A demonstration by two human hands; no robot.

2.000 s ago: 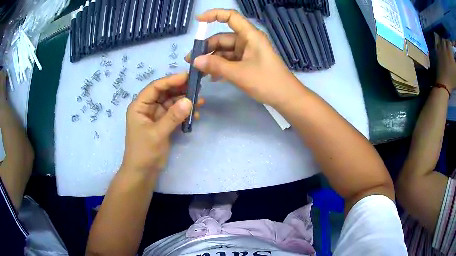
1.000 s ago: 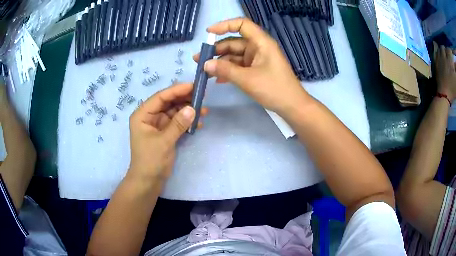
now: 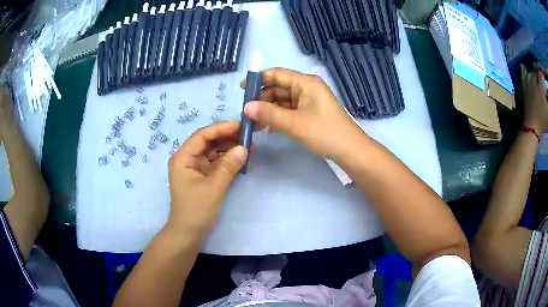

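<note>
A dark pen barrel (image 3: pixel 250 96) with a white tip sticking out of its upper end stands nearly upright over the white foam mat (image 3: pixel 288 204). My left hand (image 3: pixel 207 171) pinches its lower end between thumb and fingers. My right hand (image 3: pixel 294 108) grips its upper half, thumb in front, just below the white tip. A row of assembled barrels (image 3: pixel 171 45) with white tips lies at the upper left. Small silvery springs (image 3: pixel 126 135) are scattered on the mat at left. White inner tubes (image 3: pixel 339 171) show partly from under my right forearm.
A pile of dark barrels (image 3: pixel 366 78) lies at the upper right of the mat. Printed cartons (image 3: pixel 474 72) are stacked at far right, near a neighbour's arm (image 3: pixel 511 174). A clear plastic bag (image 3: pixel 57 30) and white sticks (image 3: pixel 39 81) lie at upper left, above another person's arm (image 3: pixel 27 168).
The view has shifted, so the mat and parts sit lower and the row's white tips show. My right forefinger has come down off the white tip onto the barrel. Both hands still hold the barrel.
</note>
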